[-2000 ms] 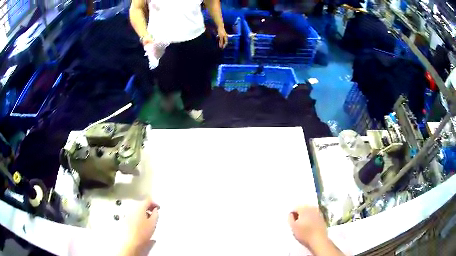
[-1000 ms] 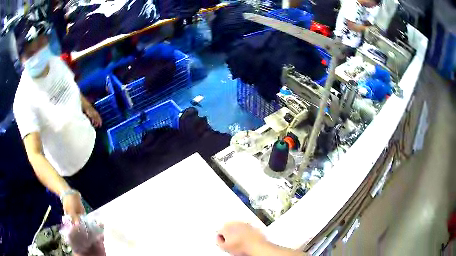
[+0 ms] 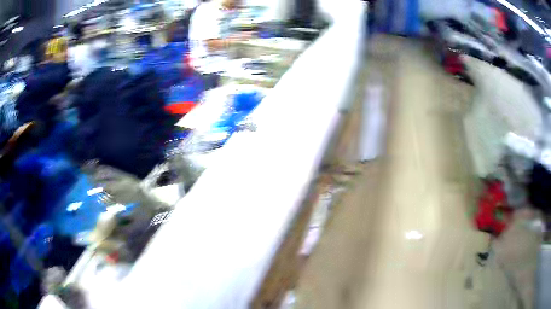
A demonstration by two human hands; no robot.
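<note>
Neither my left hand nor my right hand shows in the head view, which is badly blurred. Nearest in front of me is a long white table top or ledge (image 3: pixel 241 181), running from the bottom left up to the top middle. A blurred sewing machine (image 3: pixel 130 211) stands left of it at the lower left. A bright blue item (image 3: pixel 241 108) lies on a work surface beyond the ledge; I cannot tell what it is.
A beige floor aisle (image 3: pixel 417 199) runs along the right of the ledge. A red object (image 3: pixel 492 208) stands at the right. A person in white (image 3: pixel 205 36) is at the top, behind the ledge. Dark cloth heaps (image 3: pixel 115 121) fill the left.
The view has swung to the right, away from the white table and the person in front of it. My hands have left the picture. The aisle has come into view.
</note>
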